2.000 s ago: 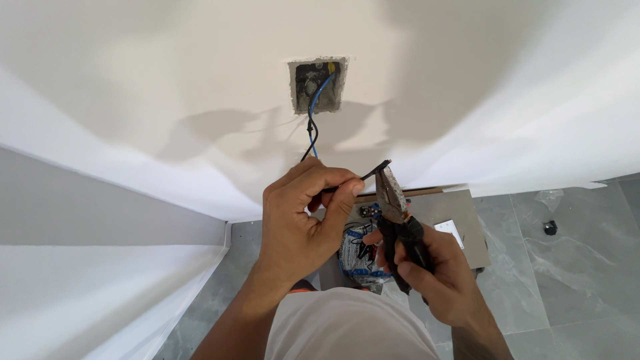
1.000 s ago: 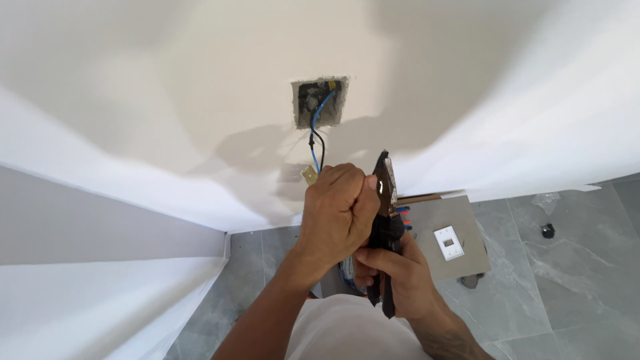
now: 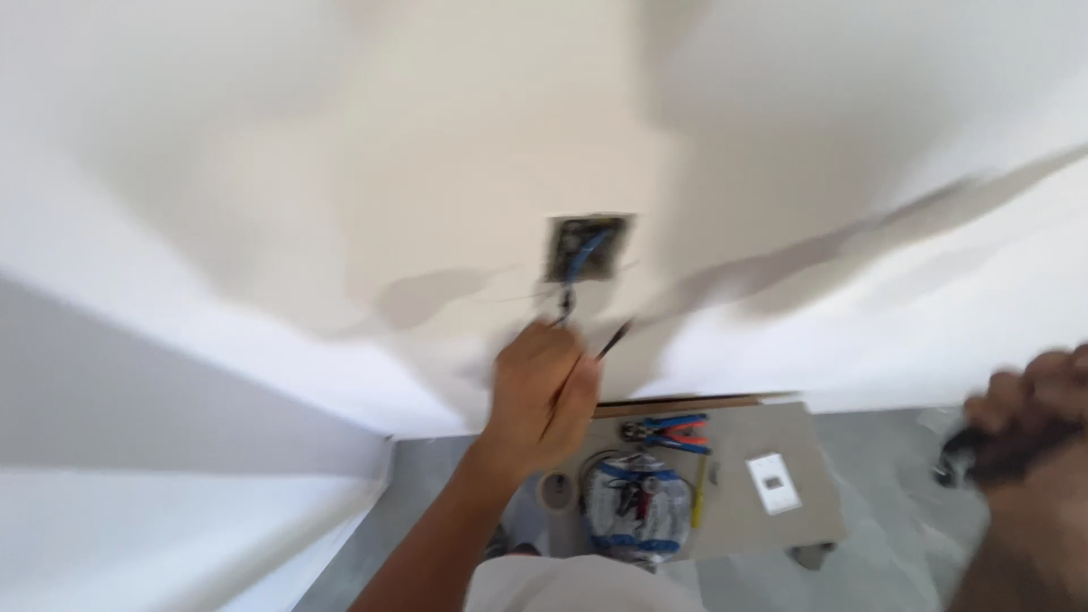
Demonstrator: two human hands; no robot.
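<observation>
Below the square wall box (image 3: 590, 248), my left hand (image 3: 544, 395) is closed around dark wire, and a short black wire end (image 3: 615, 338) sticks out past its thumb. A blue wire (image 3: 586, 255) and a dark one run down from the box to the fingers. Far to the right, near the frame's edge, my right hand (image 3: 1033, 425) grips a black-handled pair of pliers (image 3: 1011, 450), blurred by motion; the jaws cannot be made out clearly.
On a low board (image 3: 748, 527) against the wall lie blue-and-red pliers (image 3: 667, 432), a wrapped cable coil (image 3: 637, 506), a yellow stick-like item (image 3: 699, 493), a white outlet plate (image 3: 773, 483) and a tape roll (image 3: 557, 491). A side wall (image 3: 170, 391) stands left.
My right hand has moved away from my left, far to the right with the pliers. The pliers' jaws were beside my left hand before. The tools on the board are now less covered by my hands.
</observation>
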